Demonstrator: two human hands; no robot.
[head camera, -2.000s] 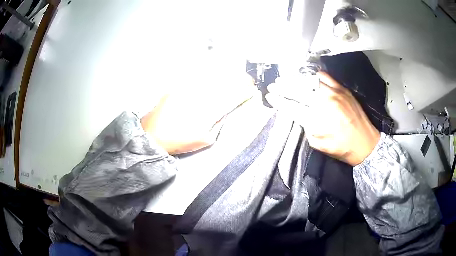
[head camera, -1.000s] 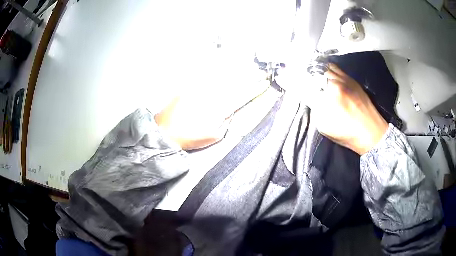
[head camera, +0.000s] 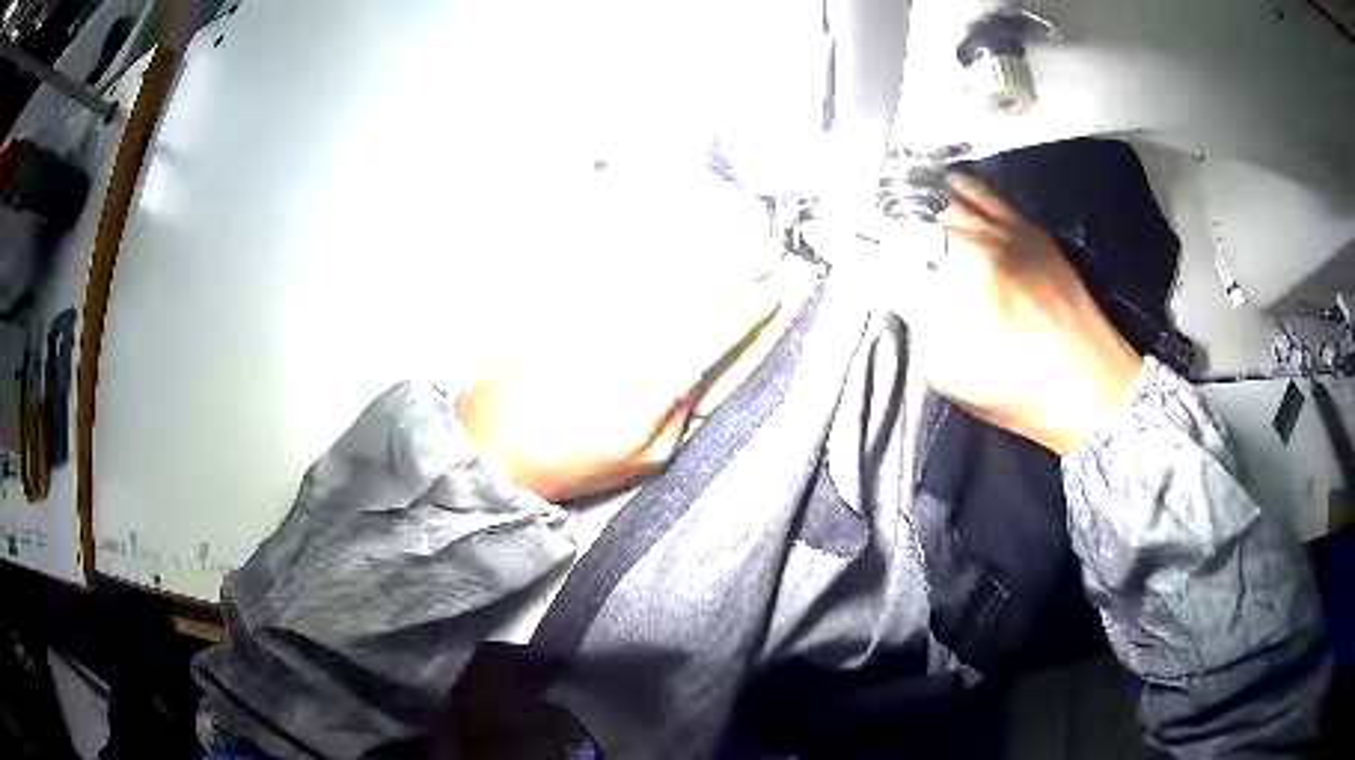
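Observation:
The dark garment (head camera: 699, 549) runs from the presser foot area down over the table's front edge, greyer side up, with a black part at the right and behind my right hand. The presser foot (head camera: 795, 223) is partly lost in glare. My left hand (head camera: 595, 401) lies flat at the left of the cloth, its fingertips washed out near the foot. My right hand (head camera: 1018, 319) is on the cloth just right of the foot, fingers bent; the glare hides what its fingertips hold.
The white machine head (head camera: 1174, 74) with a round knob (head camera: 1008, 82) is at the top right. Metal fittings (head camera: 1308, 349) are at the right edge. The white tabletop (head camera: 193, 371) has a brown edge at the left. Slim dark tools (head camera: 57, 386) lie beyond it.
The view has shifted slightly. My left hand has moved a little down beside the cloth's left edge. My right hand stays right of the foot.

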